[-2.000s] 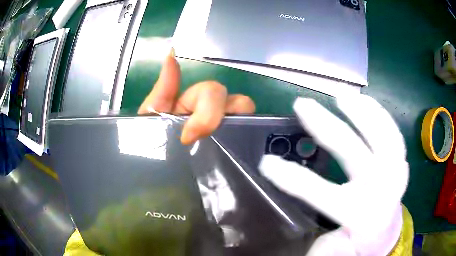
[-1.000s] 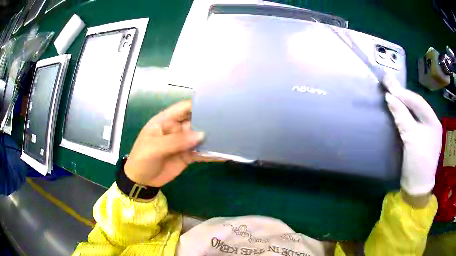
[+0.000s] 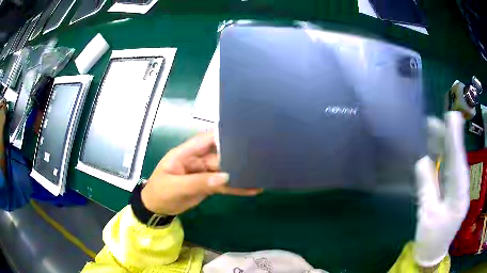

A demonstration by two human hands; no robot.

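Observation:
A blue-grey tablet back cover (image 3: 288,106) with the ADVAN logo is held up in front of me, its dark camera block at the upper right, slightly blurred. My bare left hand (image 3: 184,173) grips its lower left edge, thumb in front and fingers behind. My gloved right hand (image 3: 443,186) is at the right edge, blurred, fingers upright and apart; whether it touches the cover cannot be told. A clear glossy band shows along the cover's top edge. A white sheet (image 3: 207,96) lies on the green bench, mostly hidden behind the cover.
Two housings lie inner side up on white sheets at left (image 3: 115,112) (image 3: 57,128), beside a white block (image 3: 92,53) and crumpled clear bags (image 3: 32,80). At right are a small whitish bottle (image 3: 460,98) and a red tray (image 3: 475,208). More covers line the far side. A blue-clad person is at far left.
The cover, first held close with creased film on it, is now upright and farther off, a little lower than one second ago. The right hand's fingers have opened at the right edge.

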